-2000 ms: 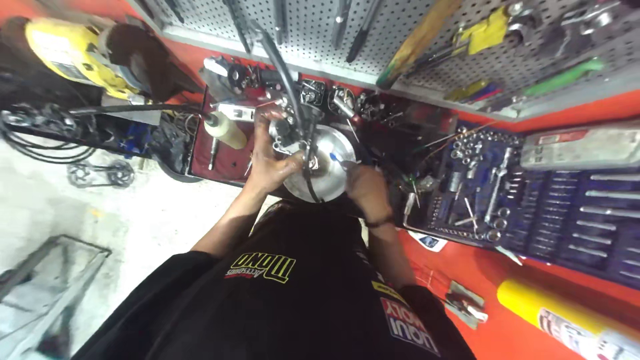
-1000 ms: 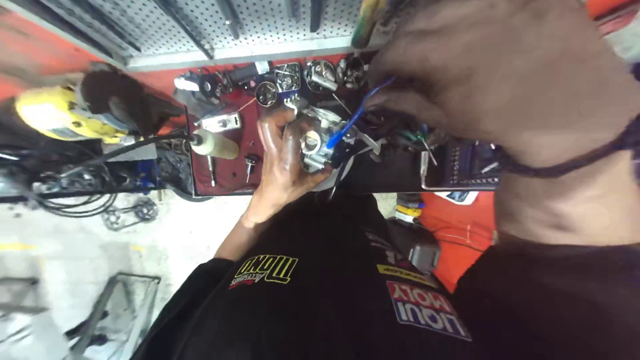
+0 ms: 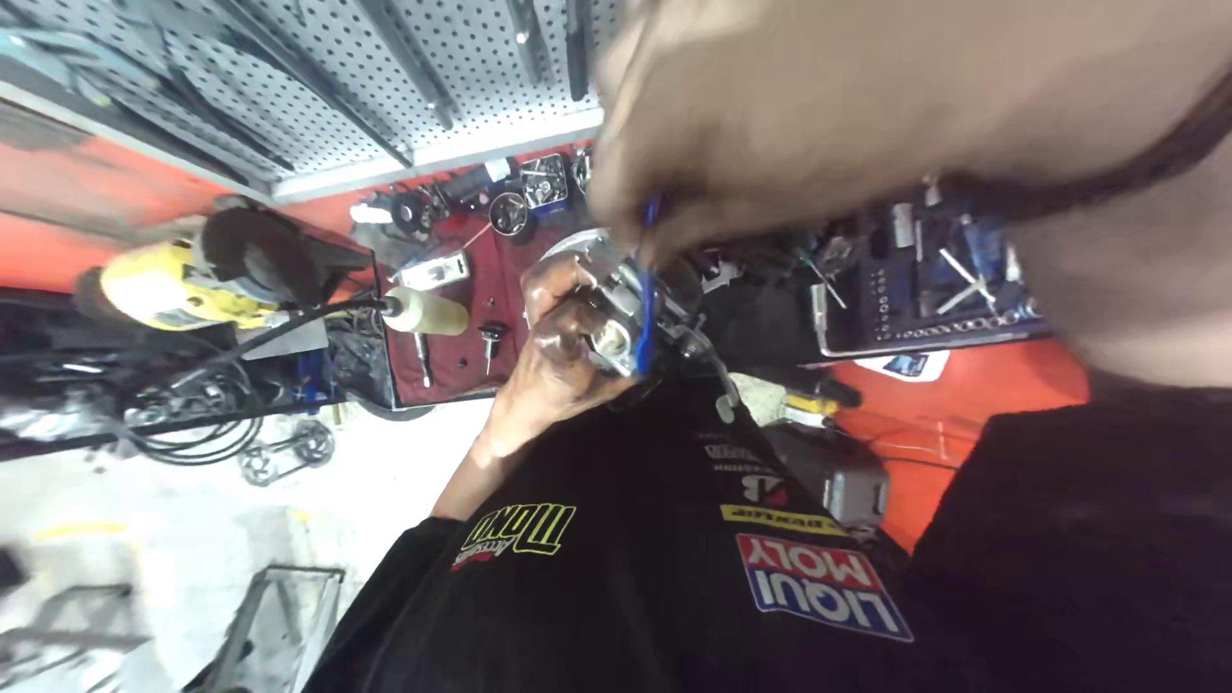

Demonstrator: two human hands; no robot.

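Note:
My left hand [image 3: 563,351] grips a metal part that looks like a carburetor [image 3: 616,332], its round bore facing up. My right hand [image 3: 770,125] looms large and blurred close to the camera, holding a slim blue tool [image 3: 649,322] whose lower end touches or overlaps the metal part's edge. The tool's exact kind cannot be told. Behind my left hand a round metal bowl [image 3: 573,241] shows only its rim. Left of that hand, a squeeze bottle [image 3: 430,312] lies on the red mat [image 3: 452,371], near a small dark fitting with a thin stem [image 3: 493,335].
A yellow bench grinder [image 3: 173,284] stands at the left. Small trays of parts [image 3: 544,181] line the back, below a pegboard [image 3: 462,58] with hanging tools. A blue socket set [image 3: 895,298] lies at the right. A grey case [image 3: 847,481] is below the bench edge.
My right hand has risen from the bowl towards the camera with the blue tool. The metal part in my left hand has been lifted off the bowl, which the earliest frame shows beneath it.

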